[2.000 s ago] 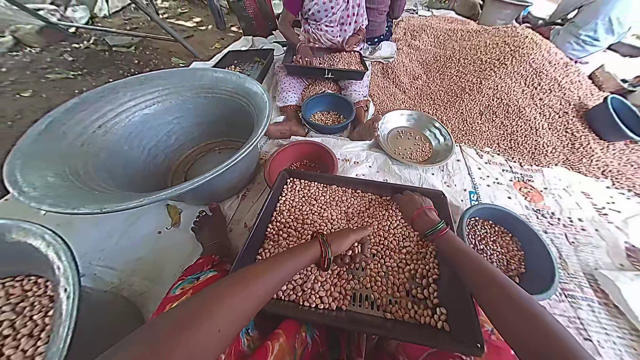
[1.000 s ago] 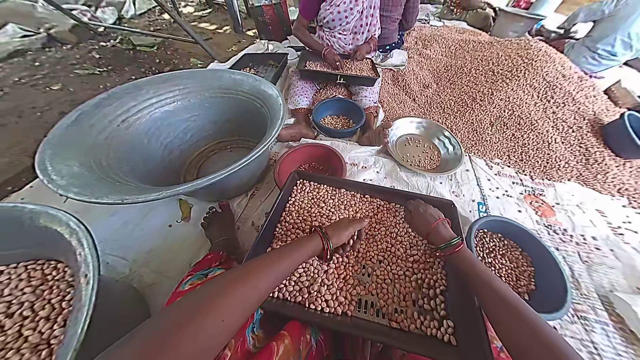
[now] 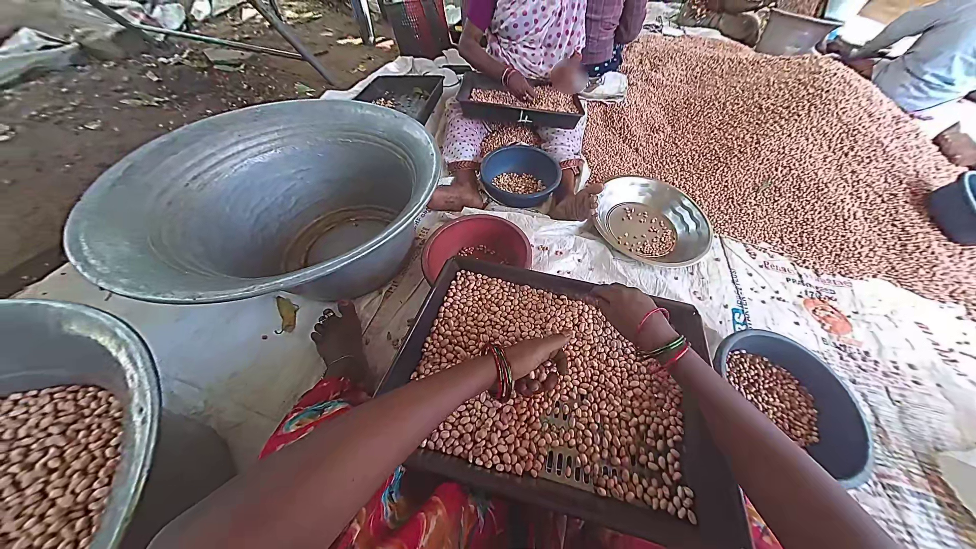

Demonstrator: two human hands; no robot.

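A dark slotted tray (image 3: pixel 526 476) full of shelled nuts or seeds (image 3: pixel 496 320) lies across my lap. Near its middle, my left hand (image 3: pixel 537 364) has its fingers curled with some nuts in the palm. My right hand (image 3: pixel 629 309) rests at the tray's far right part, fingers down near the rim; whether it holds anything is hidden. Slots in the tray floor show between the nuts below my left hand. Just beyond the tray sits a red bowl (image 3: pixel 476 240) with a few nuts, and a grey-blue basin (image 3: pixel 793 404) of nuts stands to its right.
A big metal basin (image 3: pixel 252 198) stands at left, above a metal tub (image 3: pixel 76 427) of nuts. Ahead are a steel pan (image 3: pixel 652 221), a blue bowl (image 3: pixel 521 175) and another person's hands over a tray (image 3: pixel 522 114). A large nut heap (image 3: pixel 770 145) spreads at right on printed sacks.
My left hand stays over the middle of the tray, its fingers now more curled around nuts. The view has shifted somewhat. The other person's hand has lifted at the far tray.
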